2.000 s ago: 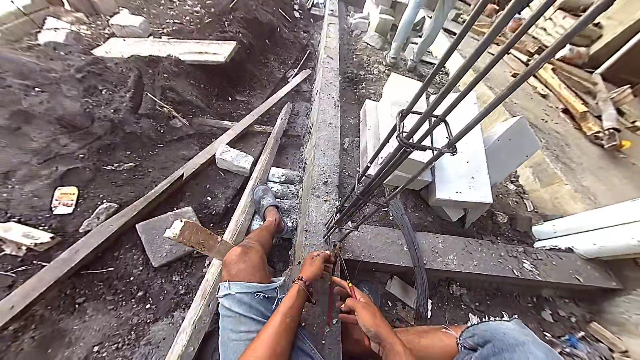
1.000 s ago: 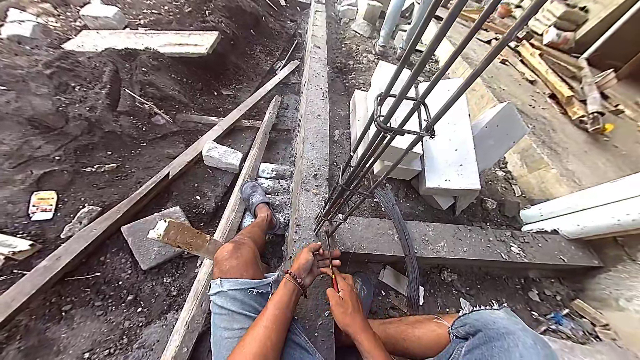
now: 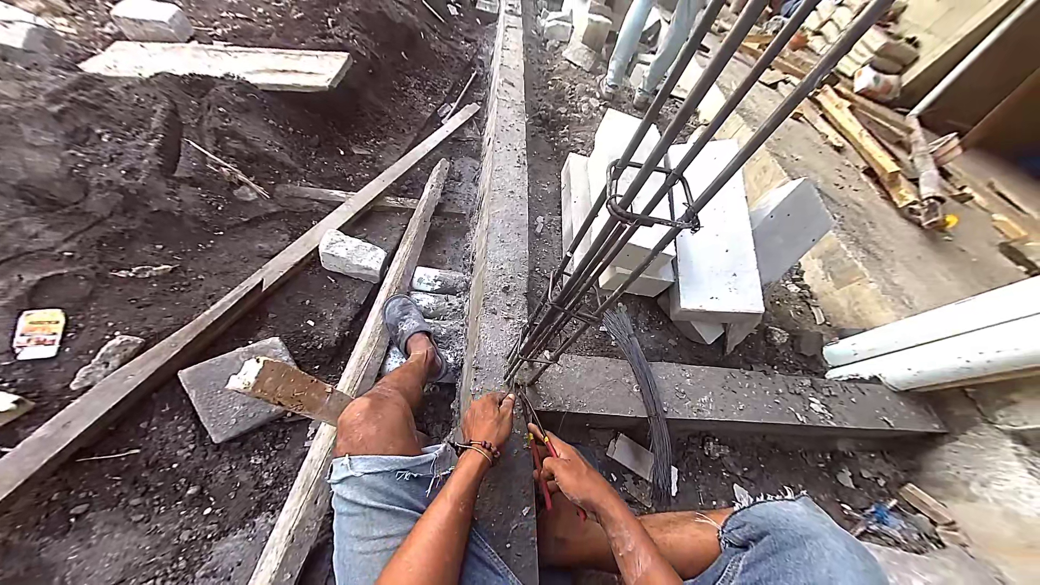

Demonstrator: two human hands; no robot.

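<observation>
Several steel rebars (image 3: 597,260) with stirrups rise at a slant from the junction of two concrete beams. Beside their base is my left hand (image 3: 487,420), its fingertips together at the lowest bars; whether it pinches a wire is too small to tell. My right hand (image 3: 569,475) grips red-handled pincers (image 3: 543,463), their handles somewhat apart and their jaws up near the base of the bars. A bundle of tie wire (image 3: 646,390) lies over the right-hand concrete beam (image 3: 731,398). A square steel stirrup (image 3: 650,195) surrounds the bars higher up.
The long concrete beam (image 3: 504,203) runs away ahead. White blocks (image 3: 715,244) are stacked beyond the rebars. Wooden boards (image 3: 244,301) and a square slab (image 3: 236,390) lie on the soil at left. White pipes (image 3: 934,341) are at right. A person's legs (image 3: 650,49) stand ahead.
The pincers' handles have spread apart in my right hand. My left hand has stayed at the base of the rebars.
</observation>
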